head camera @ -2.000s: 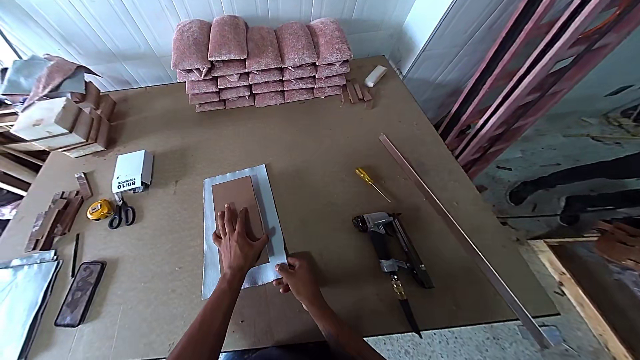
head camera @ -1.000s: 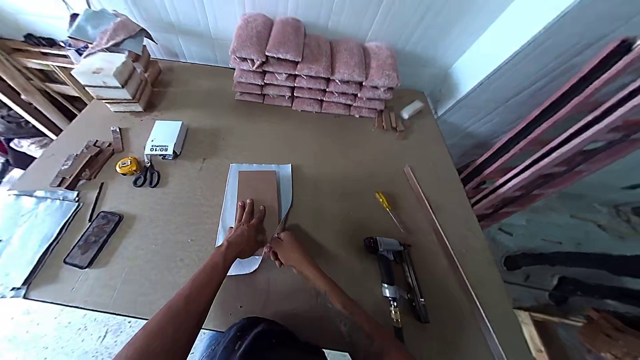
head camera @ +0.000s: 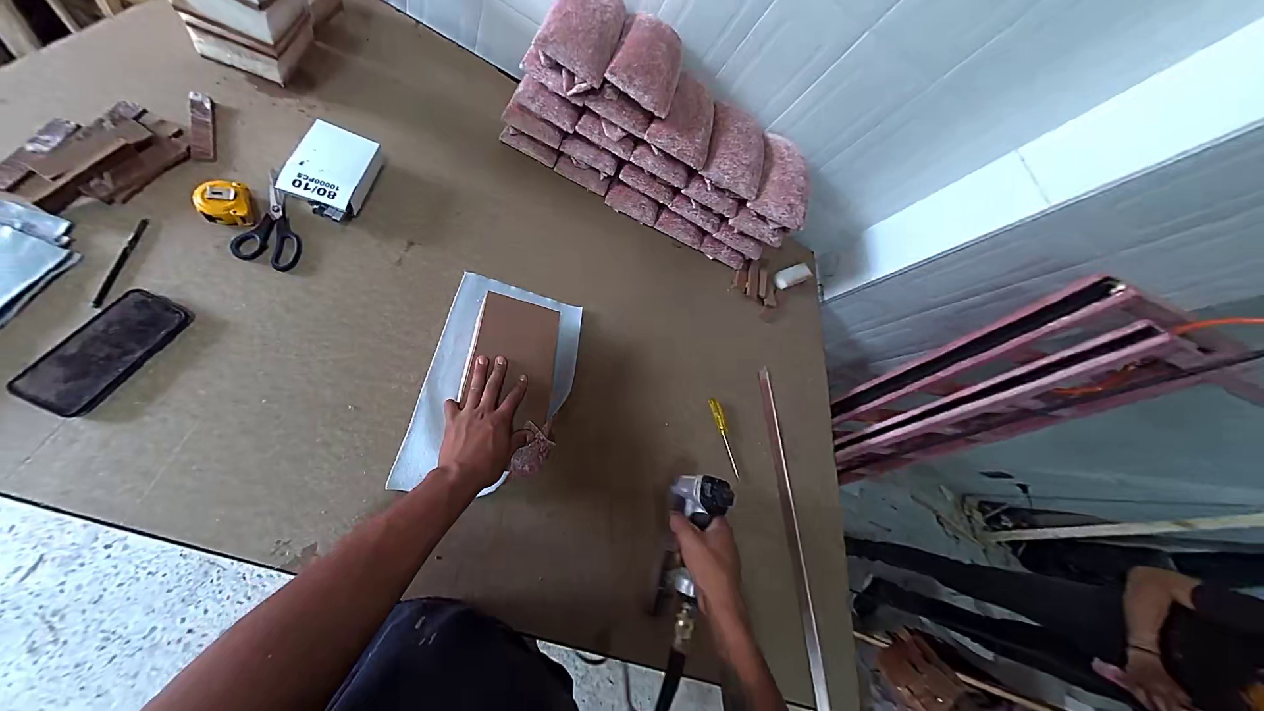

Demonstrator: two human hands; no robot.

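My left hand presses flat on the lower part of a brown rectangular board. Under the board lies a larger piece of pale blue-grey fabric, its lower right corner gathered up beside my fingers, showing reddish fluff or backing. My right hand is closed around the body of a pneumatic staple gun, whose hose runs down off the table edge. A yellow-handled screwdriver lies just above and right of the gun. The gun is partly blurred.
A long thin strip lies near the right edge. Pink padded blocks are stacked by the wall. At left are a white box, scissors, a tape measure, a phone and wood scraps. A person stands at lower right.
My right hand has left the fabric's lower right edge and taken hold of the staple gun, which lay on the table before. My left hand stays on the board. The view has turned.
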